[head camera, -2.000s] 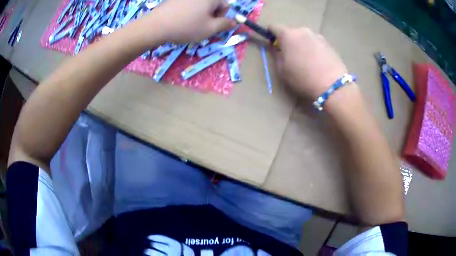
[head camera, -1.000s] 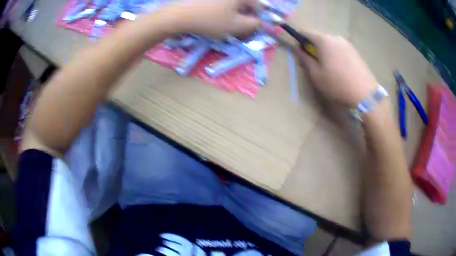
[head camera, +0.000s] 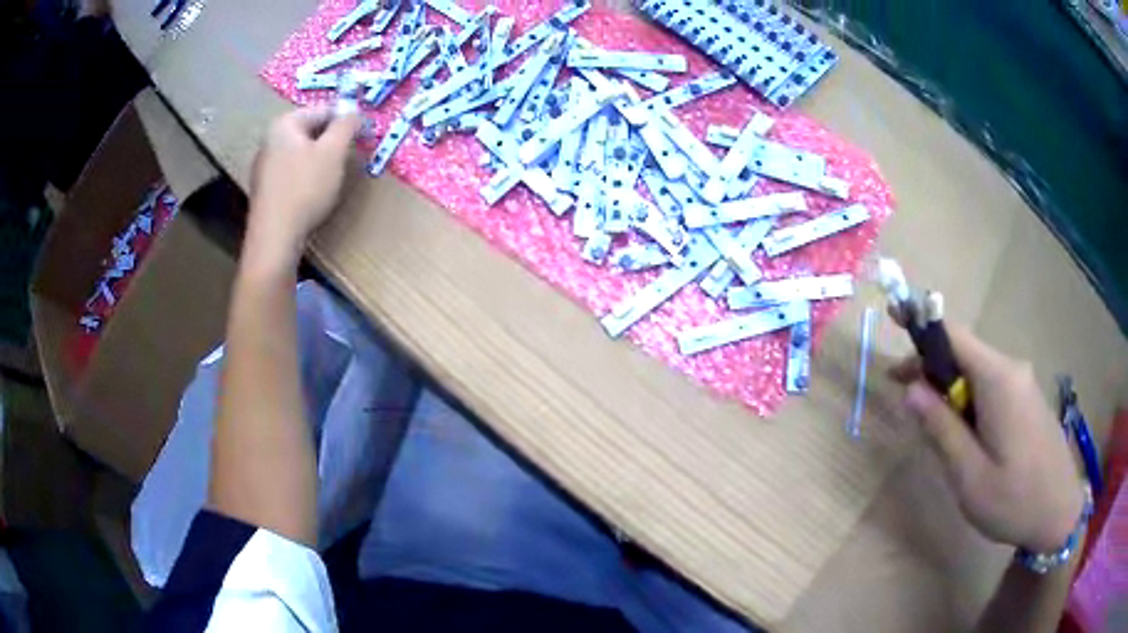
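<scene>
My right hand [head camera: 996,451] is closed around black-and-yellow pliers [head camera: 940,359]; their white-covered tips are a little apart, with nothing between them. My left hand [head camera: 301,173] is at the left end of the pile, fingertips pinched together beside a small whitish piece [head camera: 349,97]; whether it is gripped is unclear. Many narrow pale circuit board strips [head camera: 581,136] lie loose and crossed on a pink bubble wrap sheet [head camera: 742,381]. A wider PCB panel area with rows of black dots [head camera: 742,43] lies at the sheet's far edge.
A thin white stick [head camera: 862,371] lies between the pile and my right hand. Blue-handled cutters [head camera: 1085,439] are partly hidden behind that hand. A pink bundle [head camera: 1107,563] is cut off at right. A cardboard box [head camera: 74,266] with small pieces stands below left.
The view has shifted, showing more of the pile, the panel area and the box. My left hand has moved away from the plier tips to the pile's left end. My right hand still holds the pliers.
</scene>
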